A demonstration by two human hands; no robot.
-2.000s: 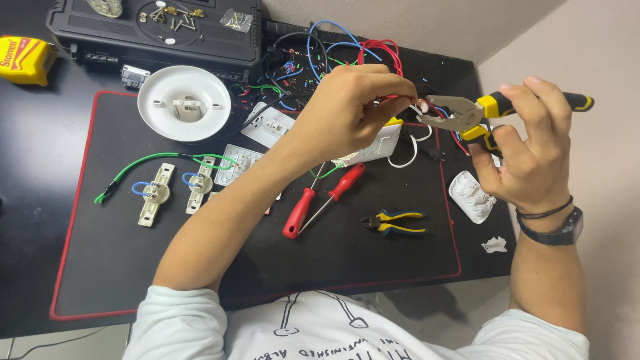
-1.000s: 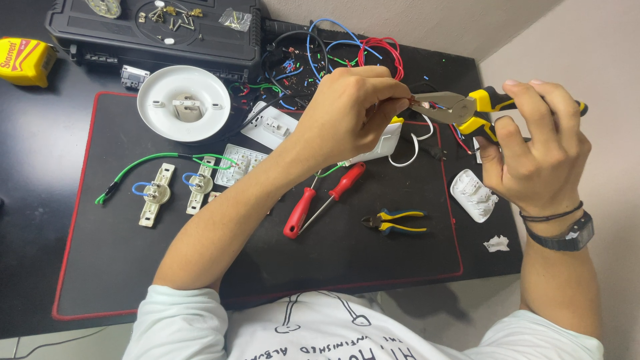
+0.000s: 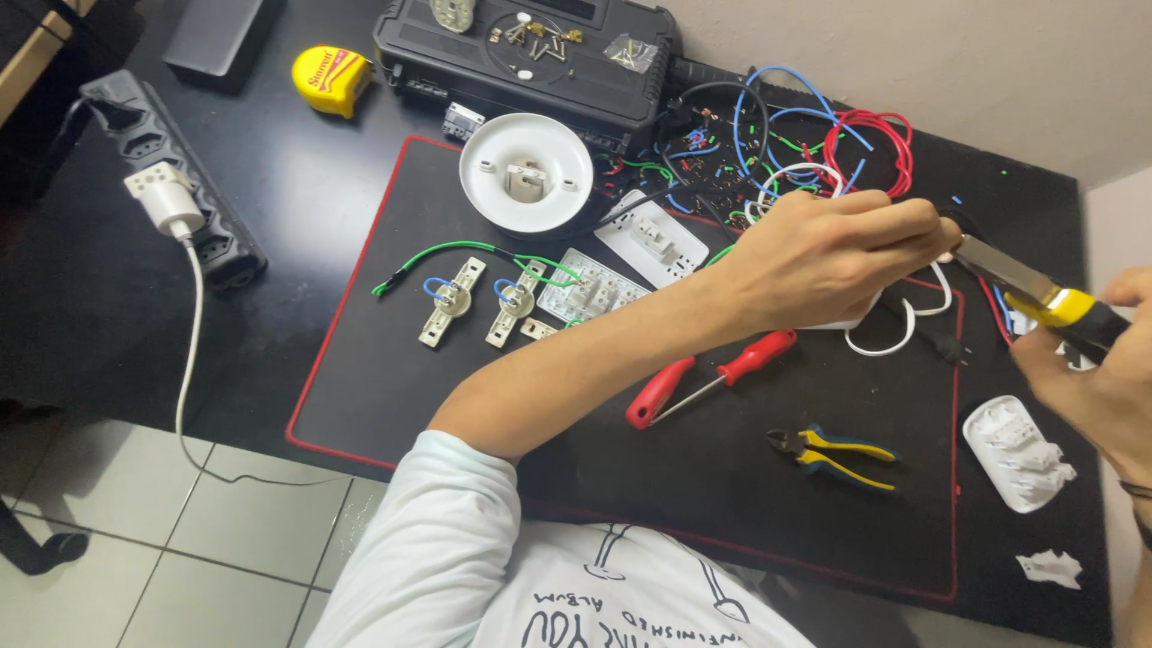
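Note:
My right hand [image 3: 1102, 360], at the right edge and partly blurred, holds pliers [image 3: 1021, 279] with yellow and black handles. Their jaws point left and meet the fingertips of my left hand [image 3: 837, 252]. A small piece is pinched there, mostly hidden by the fingers; I cannot tell what it is. Under my left hand lies a white fitting, largely covered, with a white cable [image 3: 909, 333] beside it. Two red-handled screwdrivers [image 3: 756, 355] lie crossed below my left forearm. Diagonal cutters [image 3: 837, 454] with yellow and blue handles rest on the mat.
Wire scraps and a coil of red wire [image 3: 868, 153] lie behind my left hand. Further left are a round white lamp base [image 3: 526, 171], socket modules [image 3: 450, 301], a black case [image 3: 531, 63], a tape measure [image 3: 331, 79] and a power strip [image 3: 171, 171]. A white cover [image 3: 1017, 454] lies at right.
The view has swung to the left, bringing in the power strip and floor. Both hands stay up at the pliers' jaws; the tools on the mat lie as before.

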